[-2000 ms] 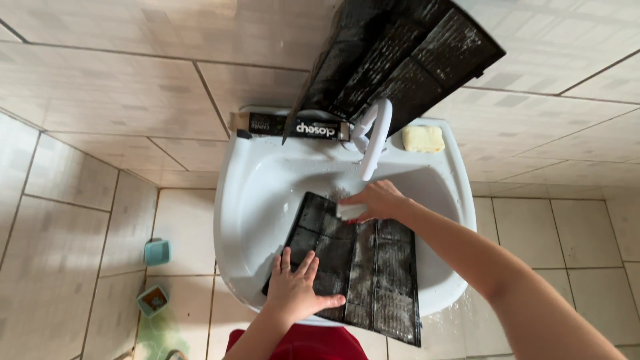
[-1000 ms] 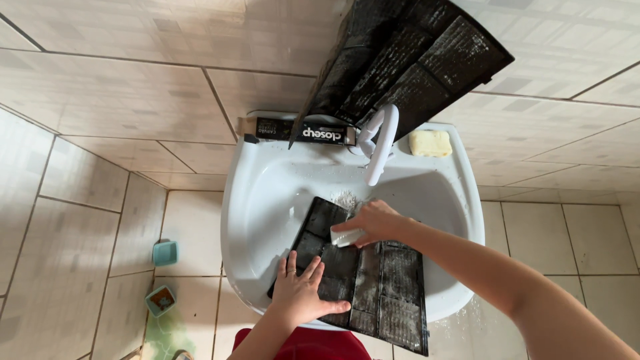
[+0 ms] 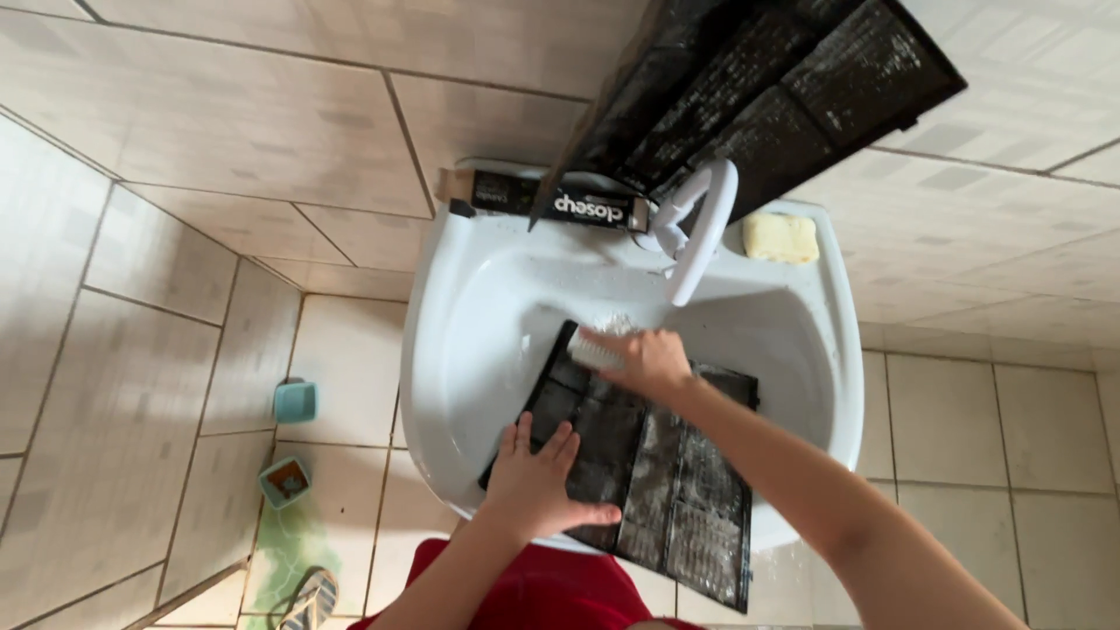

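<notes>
A black mesh air filter panel [image 3: 649,455], with whitish residue on it, lies slanted in the white washbasin [image 3: 426,350] and juts over its front rim. My left hand [image 3: 542,490] rests on the panel's left part with fingers spread. In my right hand [image 3: 643,359] is a small white brush [image 3: 595,348], bristles partly hidden, against the panel's upper left corner. Beyond my right hand stands the white faucet [image 3: 704,227]. Further dark filter panels [image 3: 787,96] lean on the wall behind the faucet.
On the basin's back ledge lie a black Closeup toothpaste box [image 3: 560,201] and a pale yellow soap bar [image 3: 780,238]. Two small blue containers [image 3: 296,402] are on the tiled floor at left, near a greenish spill [image 3: 302,551] and a sandal [image 3: 311,600].
My right hand has moved the brush up and left across the panel to its upper corner. My left hand stays spread on the panel.
</notes>
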